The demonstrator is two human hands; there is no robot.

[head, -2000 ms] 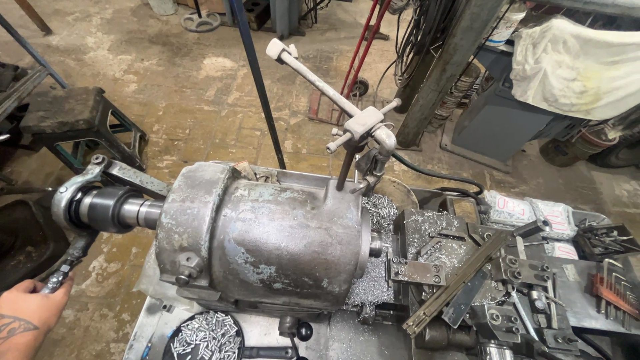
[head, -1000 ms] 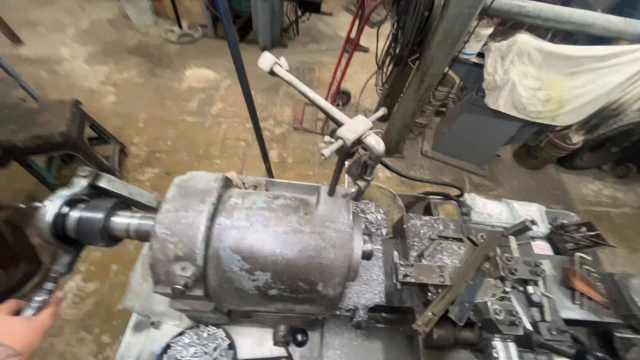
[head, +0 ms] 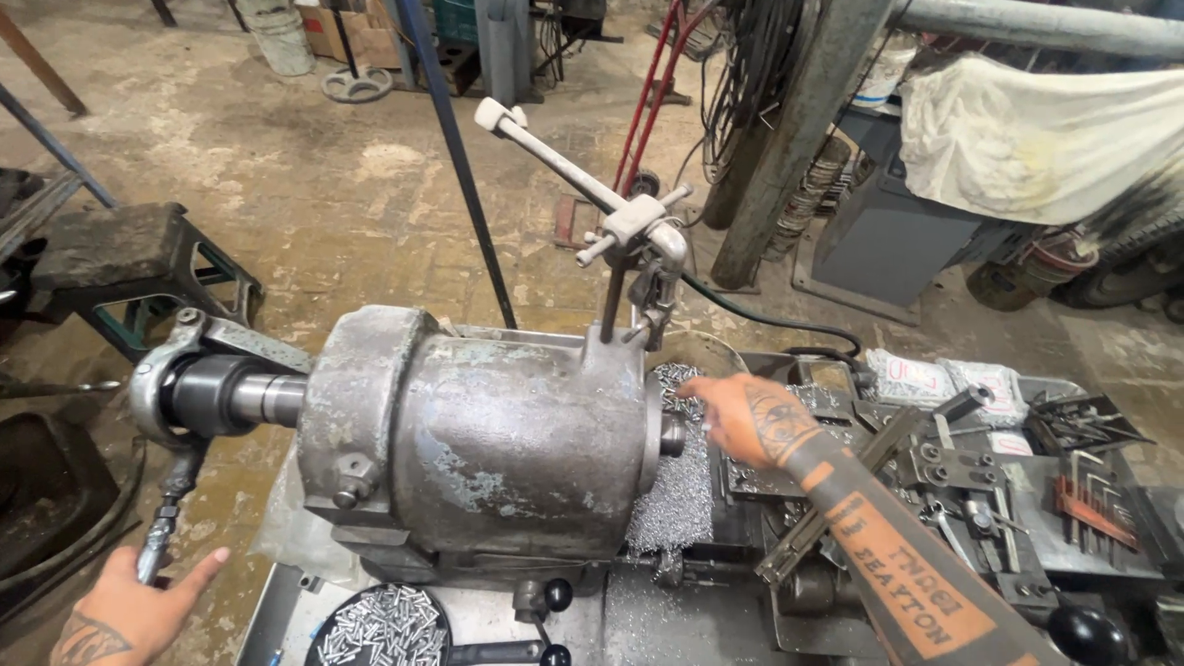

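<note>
My left hand is at the lower left, at the bottom end of a metal lever that hangs from the ring at the lathe spindle's left end; thumb and fingers are spread around it. My right hand reaches in from the right, fingers pointing at the spindle nose, over metal chips; whether the fingertips hold anything is unclear. Between the hands lies the worn grey headstock of a small metal lathe. In front of it, a black pan holds many short cut metal pieces.
Right of the spindle are the cross slide with tool holders, a slanted metal bar, filled plastic bags and an orange hex key set. A jointed coolant pipe rises behind the headstock. A stool stands at the left.
My right hand and forearm have come into view at the spindle nose. My left hand, earlier closed around the lever, now has its thumb spread away from it.
</note>
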